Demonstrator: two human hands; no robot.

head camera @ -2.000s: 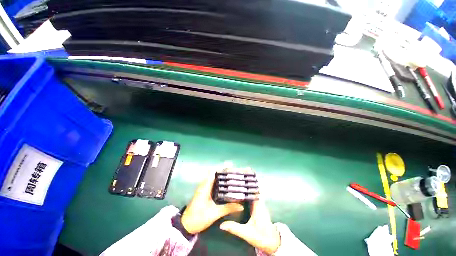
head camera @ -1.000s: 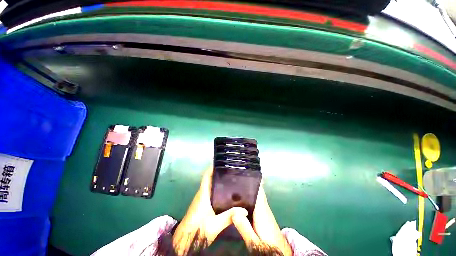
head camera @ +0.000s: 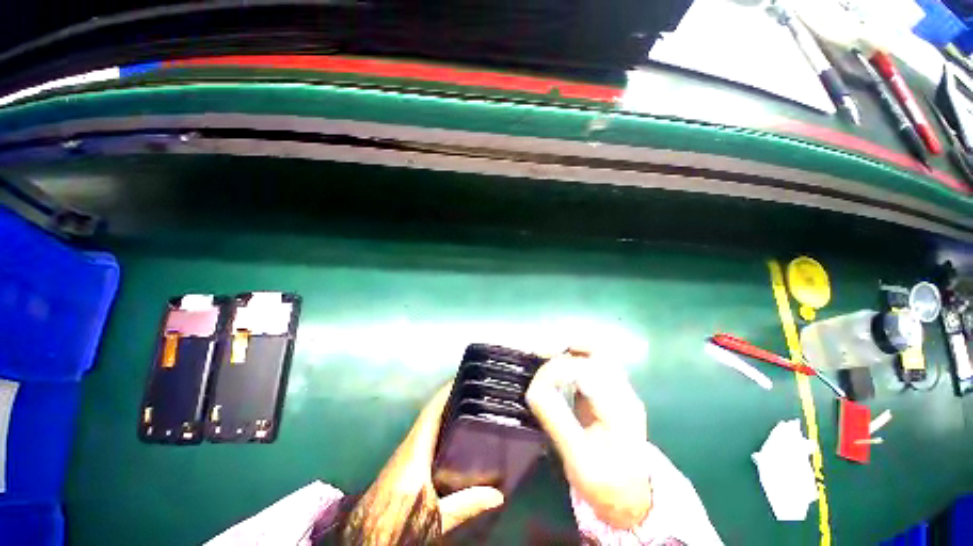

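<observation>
A fanned stack of several black glossy display assemblies (head camera: 493, 443) is in front of me, screens up. My left hand (head camera: 411, 485) holds the stack from its left side, with the thumb over the lower front edge. My right hand (head camera: 600, 432) is at the stack's upper right edge, with thumb and fingers bent together; whether it grips a piece there is unclear. Two display assemblies lie back side up, side by side, on the green mat at the left; the left one (head camera: 184, 368) has a pinkish top and the right one (head camera: 253, 368) a silvery top.
Blue bins (head camera: 64, 309) stand at the left edge. At right are yellow tape (head camera: 791, 320), a yellow disc (head camera: 808, 283), a red-handled tool (head camera: 755, 352), a clear bottle (head camera: 843, 341), a red block (head camera: 854, 430) and a white wipe (head camera: 786, 469). A raised shelf edge (head camera: 480, 133) crosses the back, with pens above.
My right hand has moved from the stack's lower right side up to its upper right edge. The stack is now tilted slightly. The view has shifted, showing more of the bench's right side.
</observation>
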